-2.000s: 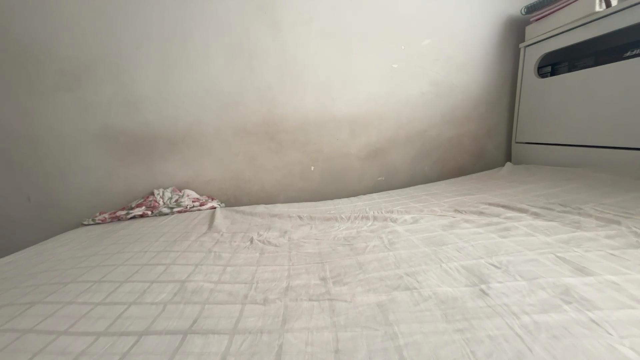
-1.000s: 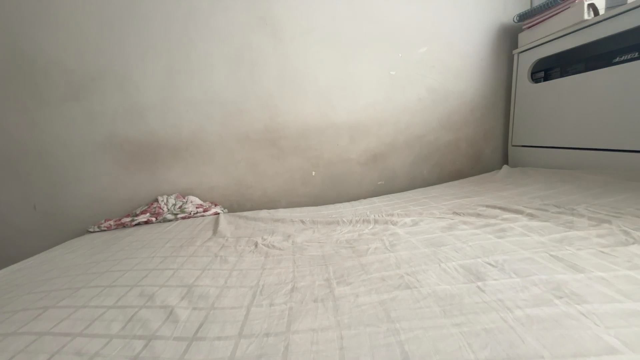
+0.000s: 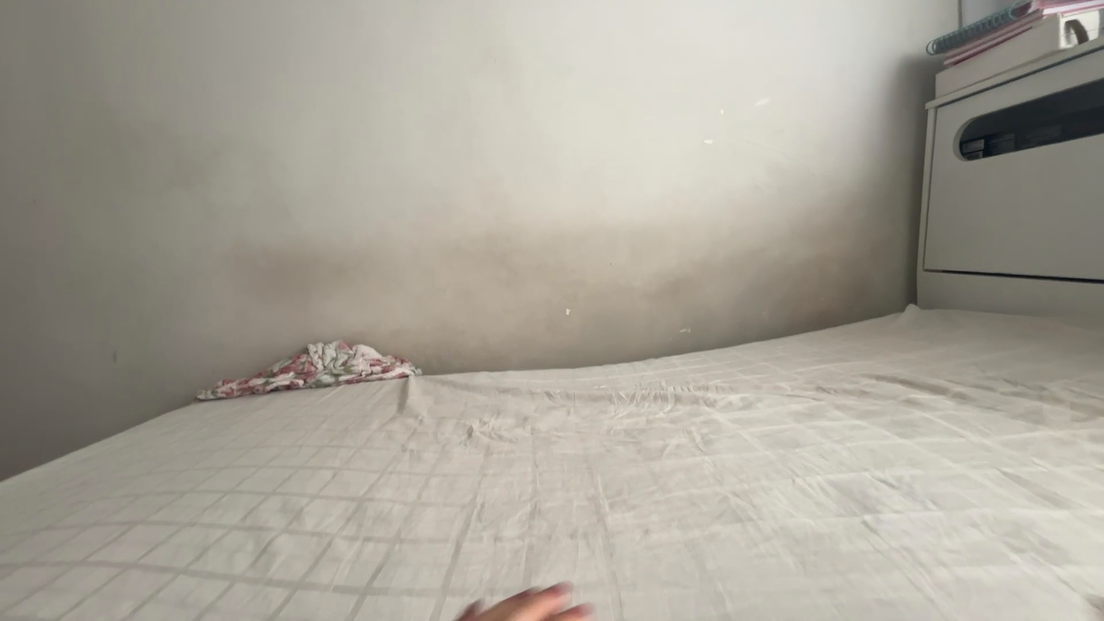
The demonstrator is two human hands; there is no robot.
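Note:
At the bottom edge of the head view, slightly left of centre, fingers of what looks like my left hand (image 3: 528, 604) show over the bedsheet. They are blurred, and the palm is out of frame, so whether the hand is open or shut cannot be told. Nothing is visible between the fingers that show. My right hand is not in view. The pale checked bedsheet (image 3: 535, 483) is wrinkled and spreads under and beyond the fingers. Against the wall at the far left edge of the bed lies a crumpled floral cloth (image 3: 336, 366), well away from the hand.
A pale wall (image 3: 517, 172) with brownish smudges and small chipped spots runs behind the bed. On the right stands a light cabinet (image 3: 1018, 207) with an oval cut-out. A spiral-bound notebook (image 3: 975, 33) and other stacked items lie on top of it.
Fingers of one hand have come into view at the bottom edge; no hand showed in the earlier frames. The cloth still lies by the wall.

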